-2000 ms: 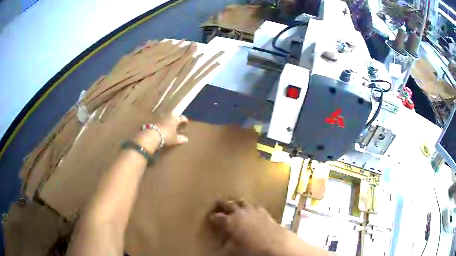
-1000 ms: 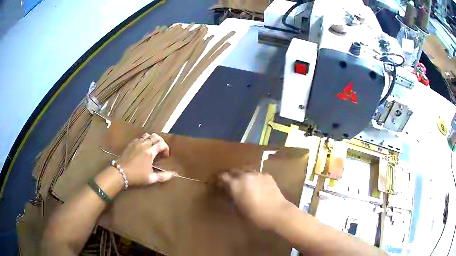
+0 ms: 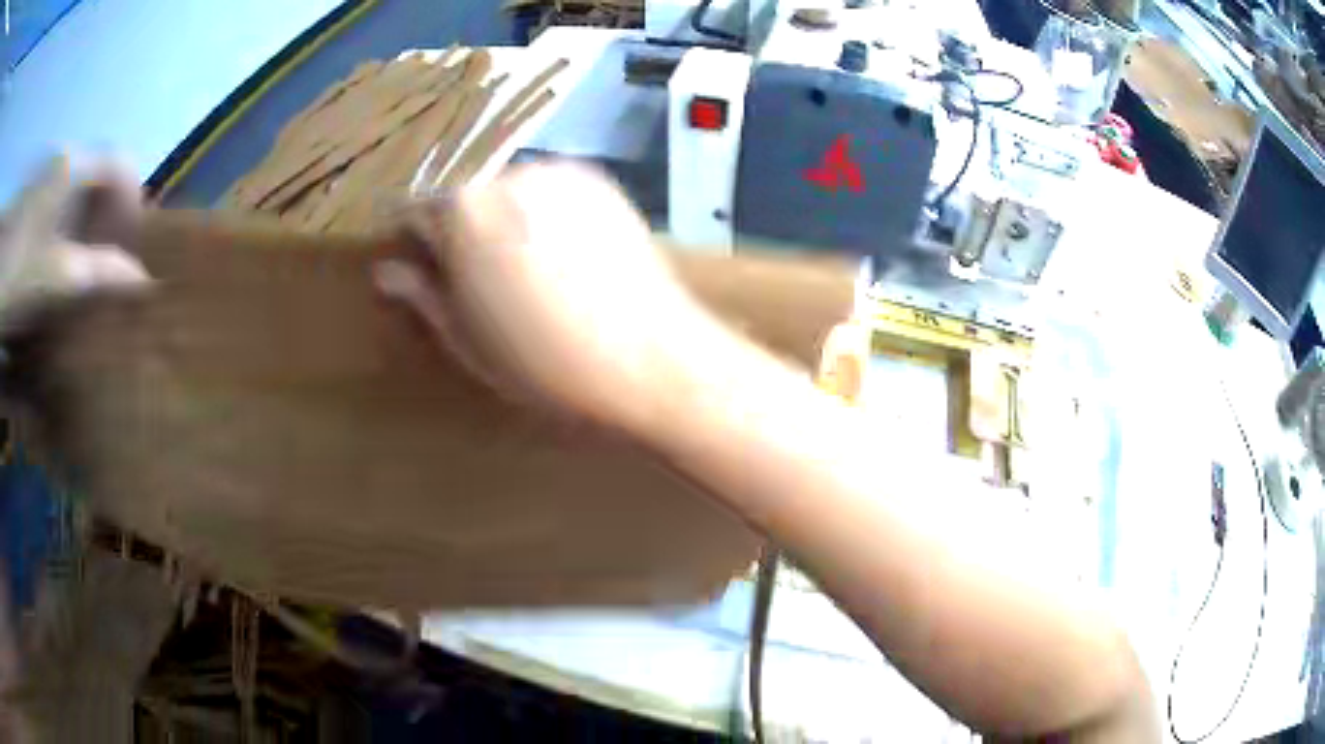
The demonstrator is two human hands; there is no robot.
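Observation:
A wide brown bag panel is held up in front of me, blurred, over the left and front part of the white table. My left hand is at the far left, blurred, gripping the panel's upper left edge. My right hand holds the upper edge near the middle, with its forearm crossing in front of the panel. A narrow brown strap hangs below the panel over the table's front edge.
The sewing machine head stands behind the panel, with the yellow-gold clamp frame to its right. Loose strap handles lie at the back left. A control screen and a thin cable are at the right.
The panel has moved left and is lifted off the table, gripped by both hands. My left hand has moved to the far left, and my right hand up and left. The camera view has shifted.

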